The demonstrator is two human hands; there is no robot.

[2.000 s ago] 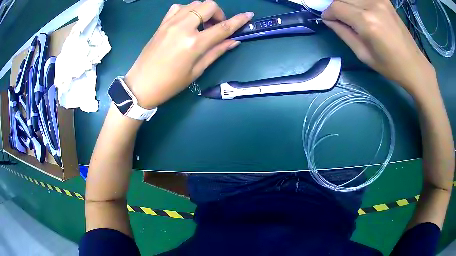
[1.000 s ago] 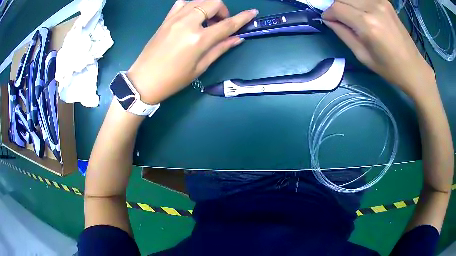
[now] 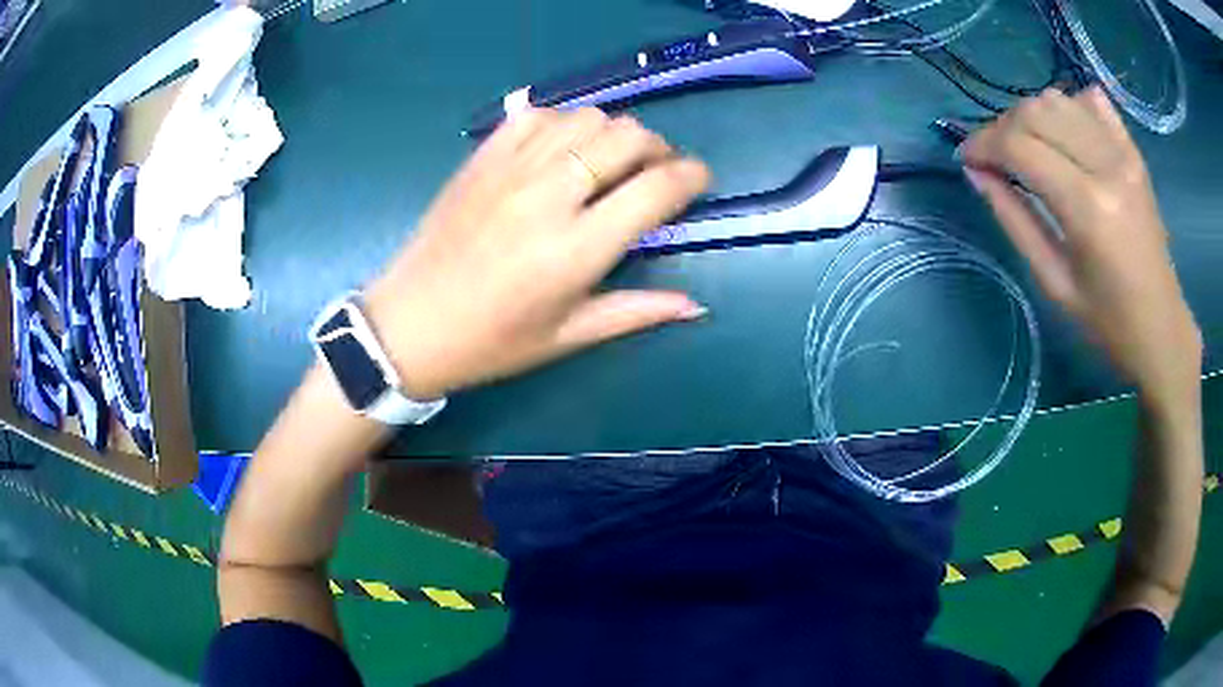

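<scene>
A white-sided 3D pen [image 3: 791, 211] lies on the green mat with its curved rear to the right. My left hand [image 3: 537, 242], slightly blurred, is over its front half with thumb and fingers apart, hiding the tip. A black power cable [image 3: 919, 171] runs from the pen's rear to the fingertips of my right hand [image 3: 1073, 201], which look closed on it. A small dark plug [image 3: 950, 130] shows at those fingertips. A black-and-lilac pen [image 3: 684, 67] with a display lies behind, touched by neither hand as far as visible.
A clear filament coil [image 3: 814, 336] lies at the right, overhanging the bench's front edge. More filament [image 3: 1164, 124] and black cords [image 3: 959, 74] are at the back right. A white crumpled cloth [image 3: 208, 175] lies beside a cardboard tray [image 3: 170, 389] of pens at left.
Both hands have left the black-and-lilac pen. My left hand has moved down over the white-sided pen, and my right hand down and right to its cable. The black-and-lilac pen now lies further left.
</scene>
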